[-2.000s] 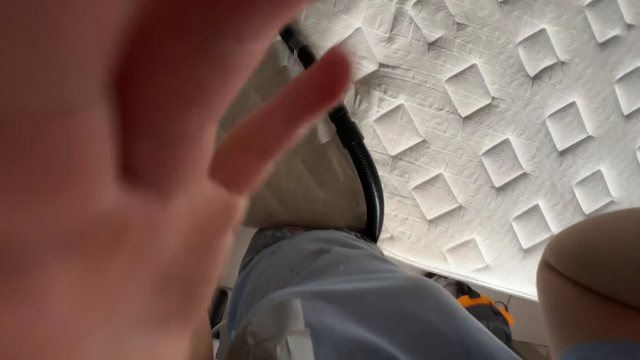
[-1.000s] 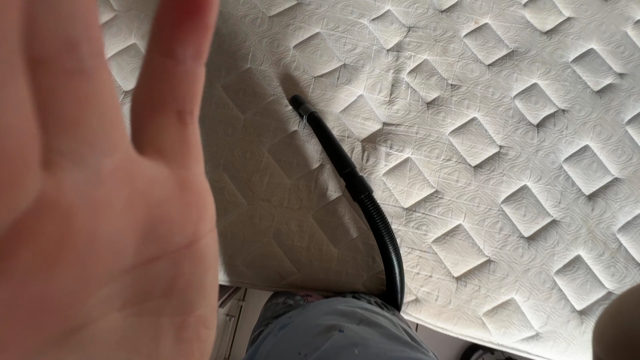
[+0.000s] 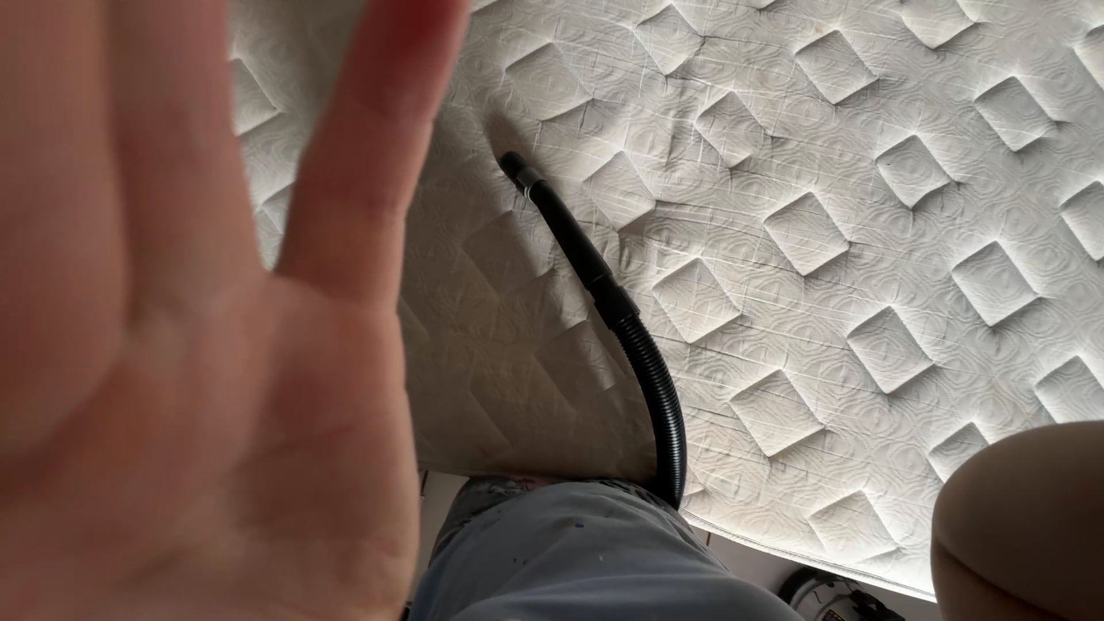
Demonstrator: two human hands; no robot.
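Note:
My left hand [image 3: 336,345] fills the left side of the head view, very close and blurred, with its palm toward the camera. Its little finger stands apart from the others, the fingertips are cut off by the top edge, and nothing is held. To the right of it, a black vacuum hose [image 3: 660,397] with a rigid tube end [image 3: 565,233] lies across a white quilted mattress [image 3: 806,233], the tip pointing up and left. The hose's lower end drops out of sight behind grey-blue clothing. My right hand is out of view.
Grey-blue clothing [image 3: 586,552] covers my body at the bottom centre. A rounded bare part of a limb [image 3: 1026,526] fills the bottom right corner. Below the mattress edge, a partly hidden black and light-coloured machine [image 3: 837,595] stands on the tiled floor.
My left hand has shifted left and its fingers point more upward than two seconds ago. The view has moved, showing more of the mattress and the hose tip.

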